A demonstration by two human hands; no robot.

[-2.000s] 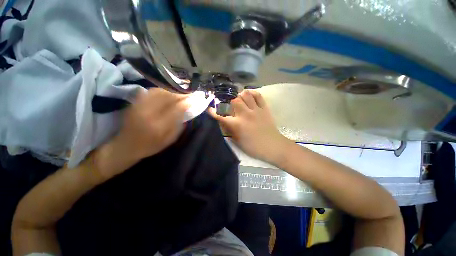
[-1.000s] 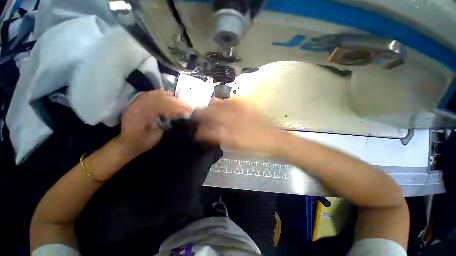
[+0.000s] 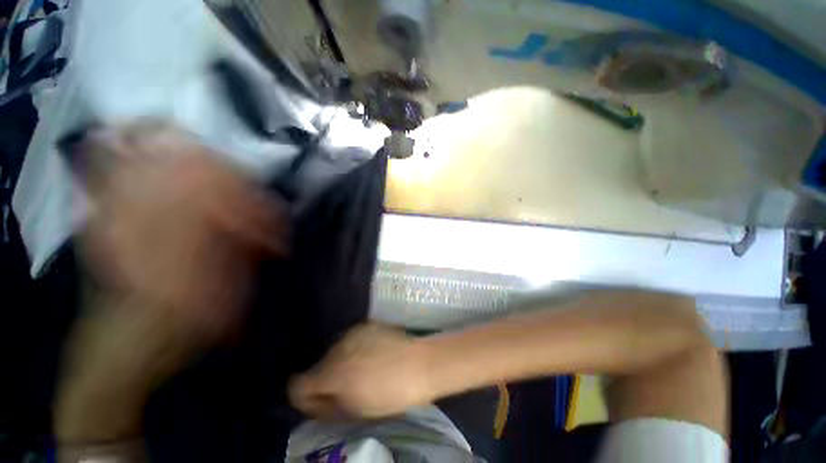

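The light grey cloth [image 3: 136, 63] with black strips lies at the upper left, its edge near the needle area. The black fabric [image 3: 340, 244] runs from beside the presser foot area [image 3: 398, 118] down towards my body. My left hand [image 3: 172, 226] is strongly blurred over the grey and black cloth; its grip is unclear. My right hand [image 3: 362, 375] is closed on the lower right edge of the black fabric, near the table's front edge.
The white sewing machine head [image 3: 552, 63] with a blue stripe spans the top. Green snips [image 3: 602, 110] lie on the machine bed. A measuring scale [image 3: 444, 291] edges the table. A yellow item [image 3: 587, 402] shows below the table.
Both hands have left the needle area: my left moved left over the cloth, my right down towards my body. The black fabric now stretches flatter from the needle area downwards.
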